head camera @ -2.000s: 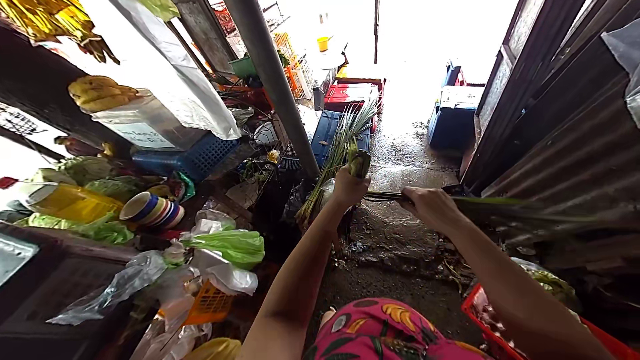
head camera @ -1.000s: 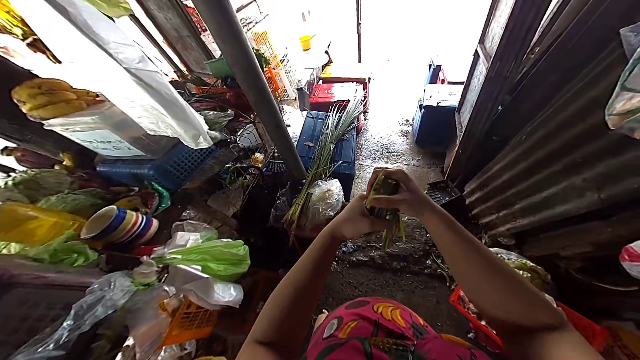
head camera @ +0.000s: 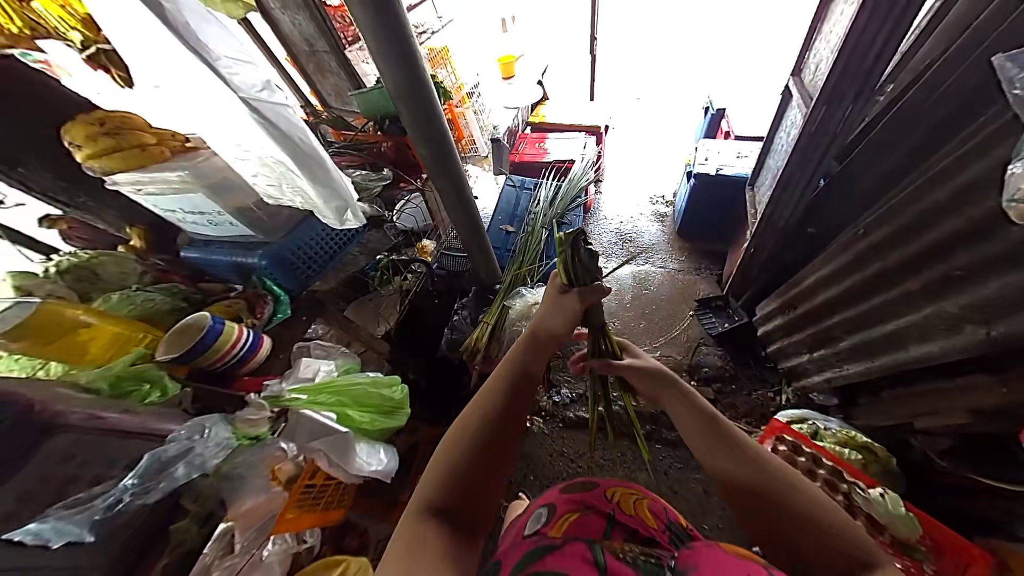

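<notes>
My left hand (head camera: 566,308) grips the upper part of a folded bundle of long green leaf strips (head camera: 594,320), which hangs roughly upright in front of me. Its top end looks dark and folded, and loose strip ends dangle below. My right hand (head camera: 620,366) is at the lower part of the bundle, fingers curled about the strips; how firmly they close is partly hidden. Beyond my left forearm, a pile of long green leaves (head camera: 532,244) lies over a blue crate (head camera: 512,220), beside a clear plastic bag (head camera: 524,304).
A grey metal post (head camera: 428,120) slants up at centre left. Cabbages (head camera: 96,274), stacked bowls (head camera: 216,344) and a blue basket (head camera: 300,256) stand left. Right are corrugated sheeting (head camera: 896,296), a blue box (head camera: 708,196) and a red crate (head camera: 944,532). The ground (head camera: 640,280) looks wet.
Two seconds ago my hands were apart, with a long leaf stretching from the bundle to my right hand. They then came together around the bundle; now my right hand is lower on it.
</notes>
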